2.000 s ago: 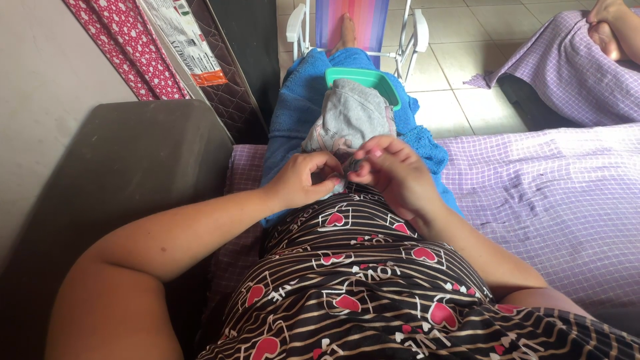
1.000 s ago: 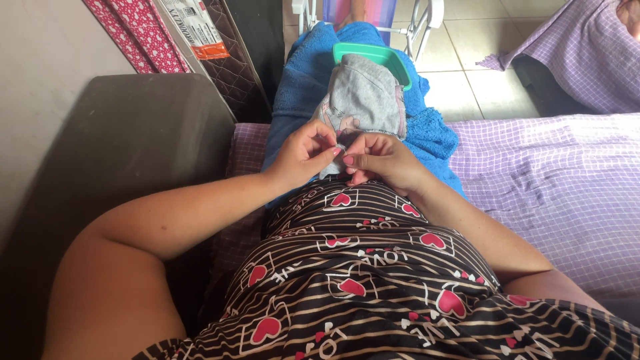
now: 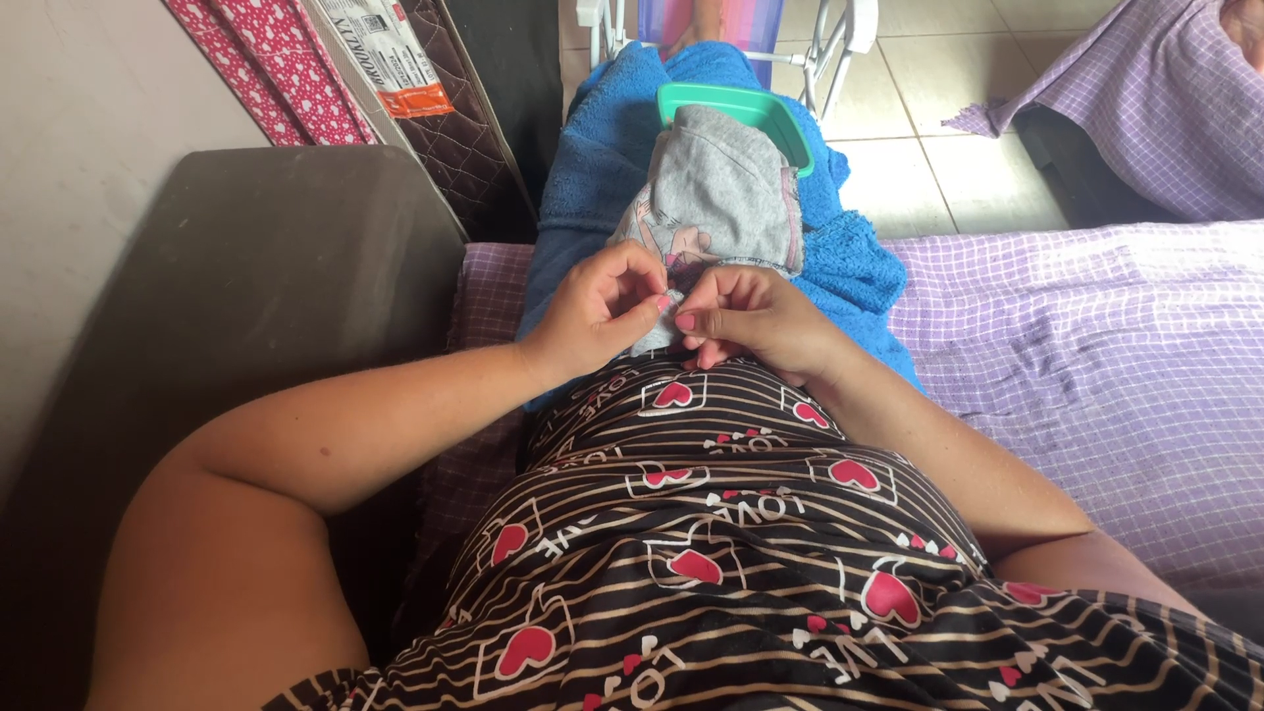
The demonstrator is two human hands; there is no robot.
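Observation:
A grey printed cloth garment (image 3: 726,188) lies on a blue towel (image 3: 592,178) over my lap, its near end reaching down to my hands. My left hand (image 3: 607,306) is at the garment's near edge, thumb and index fingertips brought together. Close beside it, my right hand (image 3: 750,321) has its thumb against its bent fingers, also at this edge. Whether either hand pinches the fabric or something small cannot be told. Behind the garment, a green plastic tray (image 3: 741,104) rests on the towel, partly covered by the grey cloth.
I sit on a seat with a purple checked cover (image 3: 1066,365), beside a dark armrest (image 3: 286,237) on my left. Ahead stands a folding chair with a white frame (image 3: 815,59), another person's foot on it. At the upper right, someone's hand or foot shows by a purple cloth (image 3: 1145,109).
Two seconds ago a small dark thing was between my fingers; it does not show now. My hands have come nearer to each other at the cloth's edge.

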